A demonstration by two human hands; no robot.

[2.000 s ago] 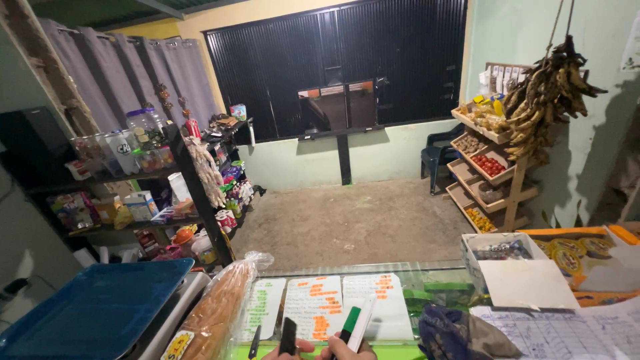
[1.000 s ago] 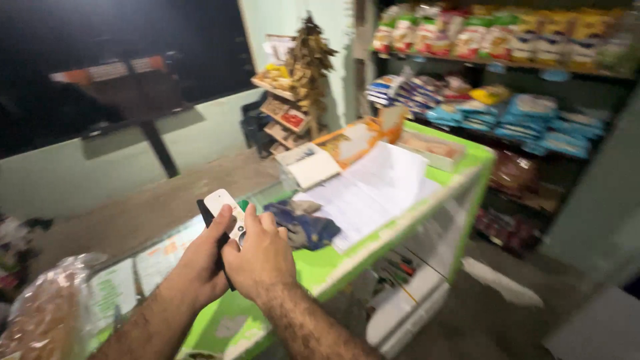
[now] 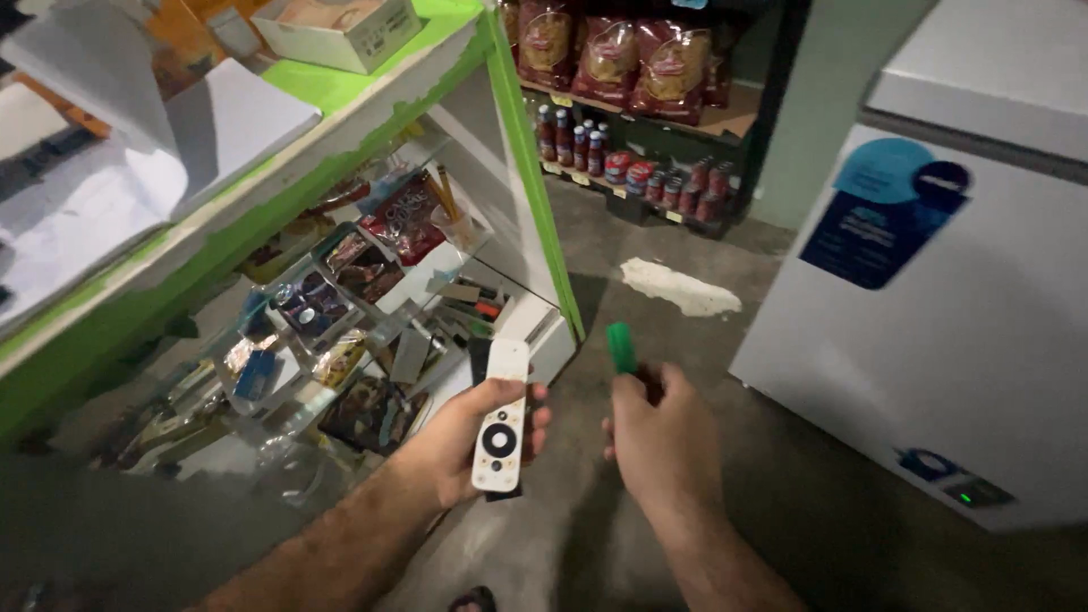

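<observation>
My left hand grips a white remote control with a black ring button, its thumb on the upper part. A black flat object is held behind the remote, its ends showing above and below; what it is I cannot tell. My right hand is shut on a small green object, which sticks up past the thumb and forefinger and is blurred. The two hands are apart, both over the floor beside the green-edged display counter.
At left stands the green-edged counter with papers, a white box and packets on glass shelves below. Shelving with bagged goods and bottles is behind. A white chest freezer stands at right.
The view has swung right and down, from the counter with papers to the floor and freezer. My hands, together on the remote one second ago, are now apart.
</observation>
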